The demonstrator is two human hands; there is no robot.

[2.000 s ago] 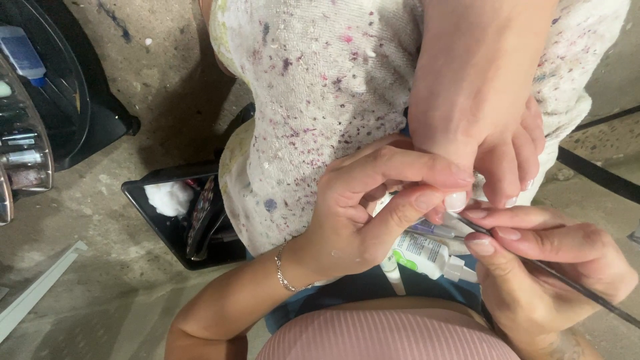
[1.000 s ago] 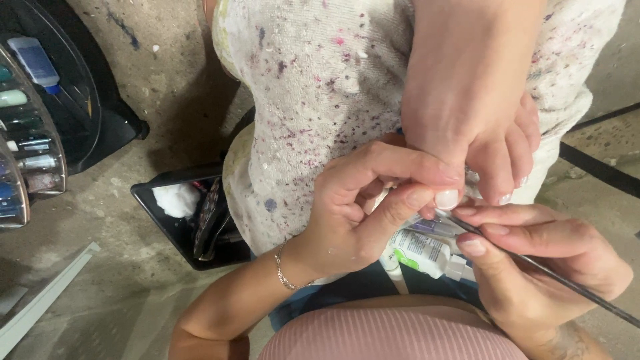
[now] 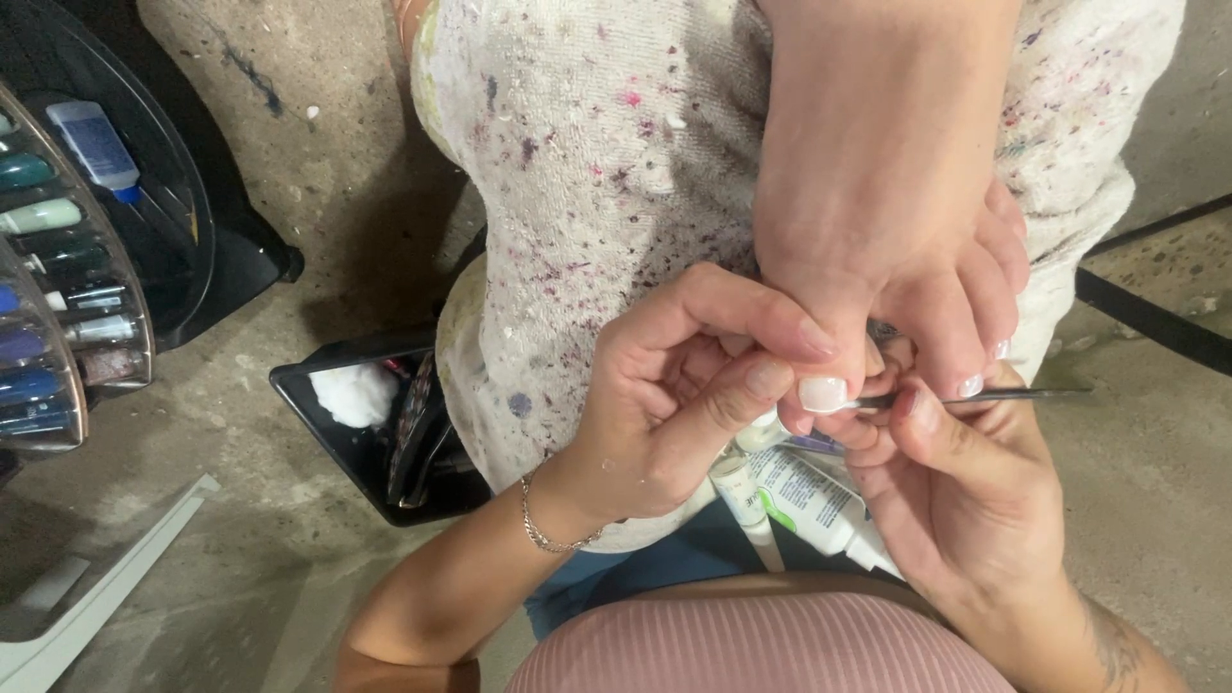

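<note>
Another person's bare foot rests on a paint-speckled towel. My left hand grips its big toe from the side, finger and thumb beside the nail. That big toenail is coated white. In my right hand, a thin dark tool, perhaps a brush, lies between thumb and fingers below the smaller toes. Its left end is at the edge of the big toenail. Under my hands lie a white tube with green marking and a pale slim bottle.
A black tray holding cotton wool and a patterned case sits left of the towel. Farther left are racks of nail polish bottles and a blue-and-white bottle. A pale strip lies at lower left.
My right hand has turned, and the dark tool now lies nearly level instead of slanting down to the right. My left hand still holds the big toe.
</note>
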